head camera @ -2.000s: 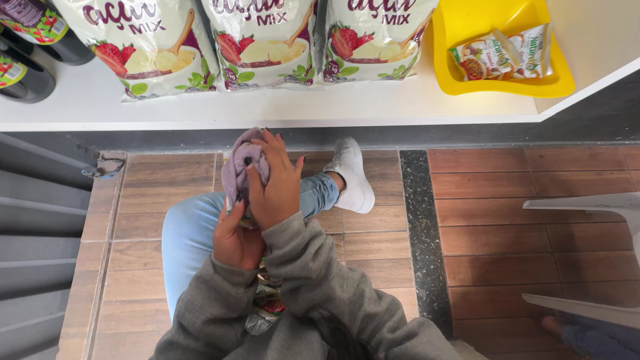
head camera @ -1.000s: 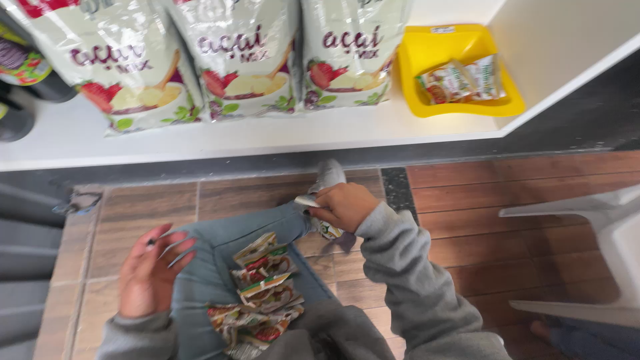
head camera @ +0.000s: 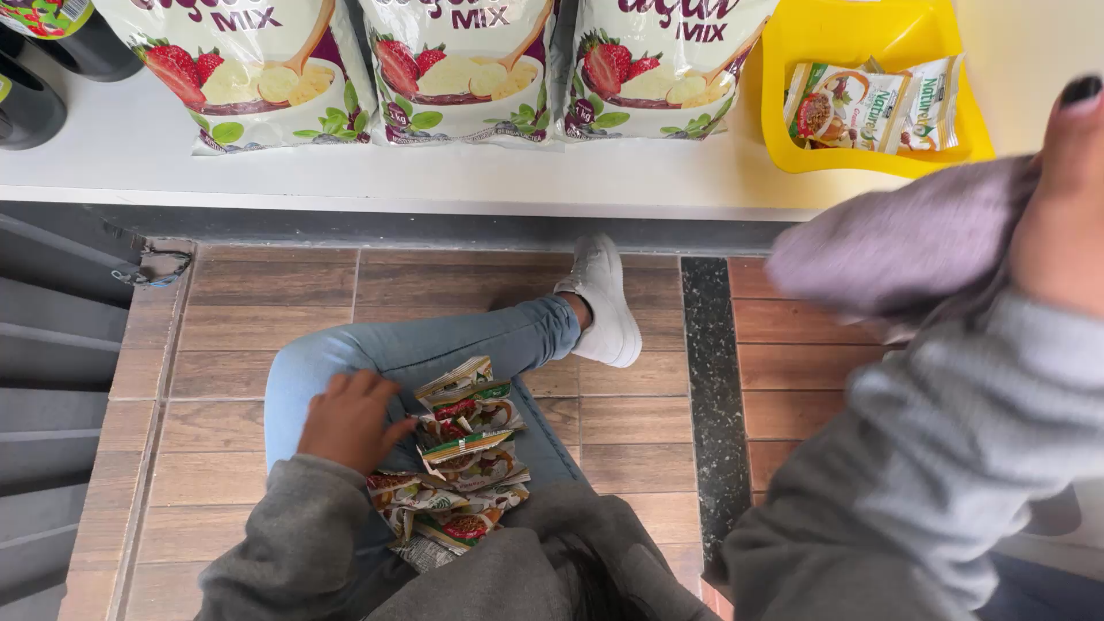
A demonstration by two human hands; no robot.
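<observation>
My left hand [head camera: 354, 423] rests on my thigh in jeans, fingers apart and holding nothing. Right beside it, several small printed snack packets [head camera: 470, 457] lie in a heap on my lap. At the right edge my right hand [head camera: 1061, 207], partly cut off and blurred, grips a greyish-purple cloth [head camera: 897, 237]. The cloth hangs to the left of the hand, just below a yellow plastic tray [head camera: 975, 129] that holds a few similar packets [head camera: 849, 108] on the white shelf.
Large açaí mix bags [head camera: 466, 78] stand in a row on the white shelf [head camera: 483, 181], with dark bottles [head camera: 86, 43] at its left end. A dark ribbed panel [head camera: 52, 379] borders the left side. A white shoe [head camera: 604, 302] is on the tiled floor.
My right hand has moved far to the right with the cloth, which both hands held over my leg two seconds ago. My left hand has come in beside the packets on my lap.
</observation>
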